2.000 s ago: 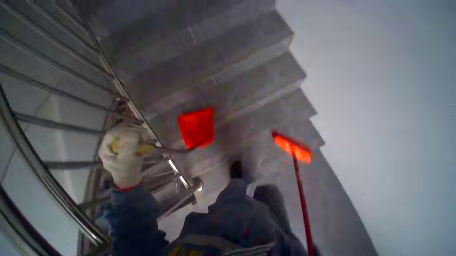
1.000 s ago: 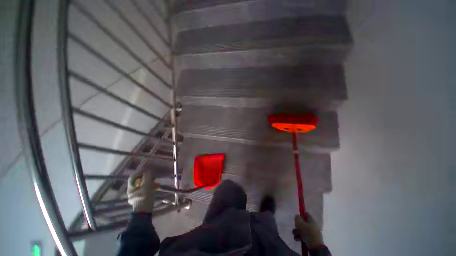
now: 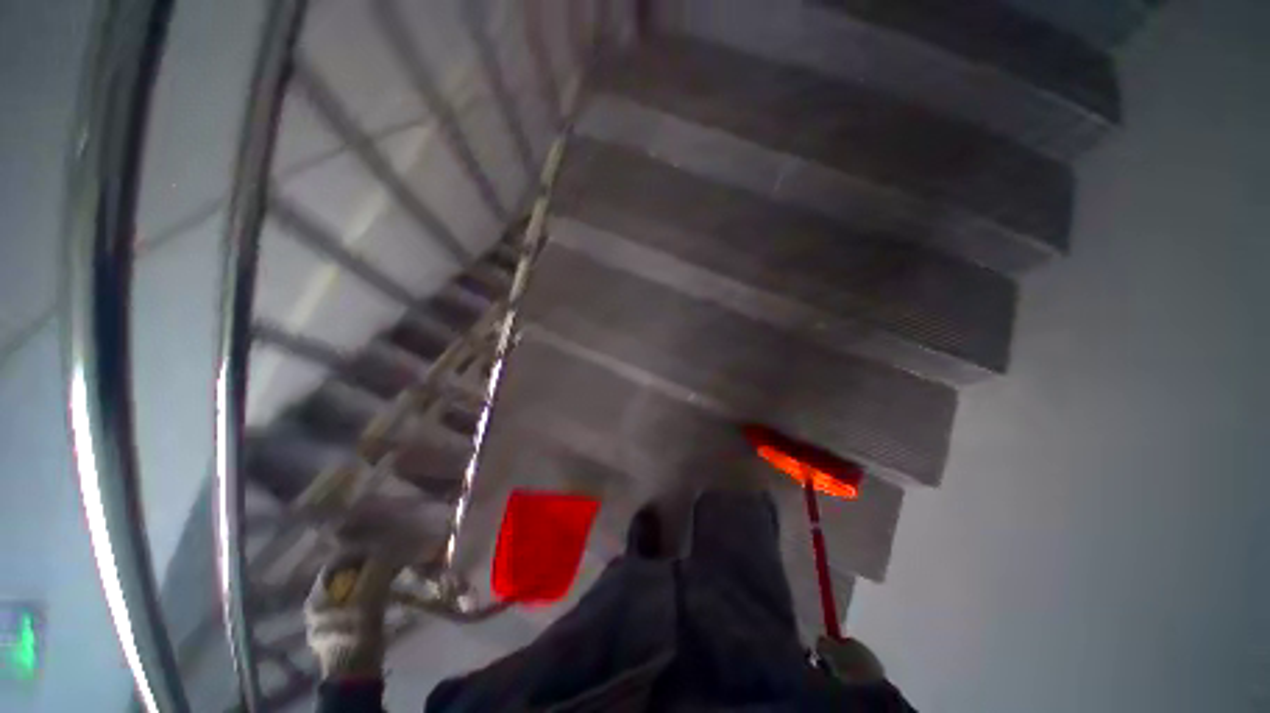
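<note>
A red dustpan [image 3: 545, 546] hangs over the lower steps, left of my legs. My left hand [image 3: 348, 606], in an off-white glove, is closed on the end of its thin handle, beside the railing. A broom with a red and orange head [image 3: 806, 463] is over the steps on the right, its head tilted. Its red pole runs down to my right hand [image 3: 850, 660], which is gloved, closed on the pole and low in the picture. Whether the dustpan and broom head touch the steps cannot be told.
Grey steps [image 3: 780, 286] with ribbed edges rise ahead. Steel handrails [image 3: 237, 348] and balusters curve along the left, with another flight below. A pale wall [image 3: 1114, 460] borders the right side. A green lit sign [image 3: 24, 644] is at the lower left. My feet are among the lower steps.
Since one second ago, the broom head has moved lower in the picture and tilted. The dustpan sits lower and slightly left. The stairs now appear slanted. Both hands keep their hold.
</note>
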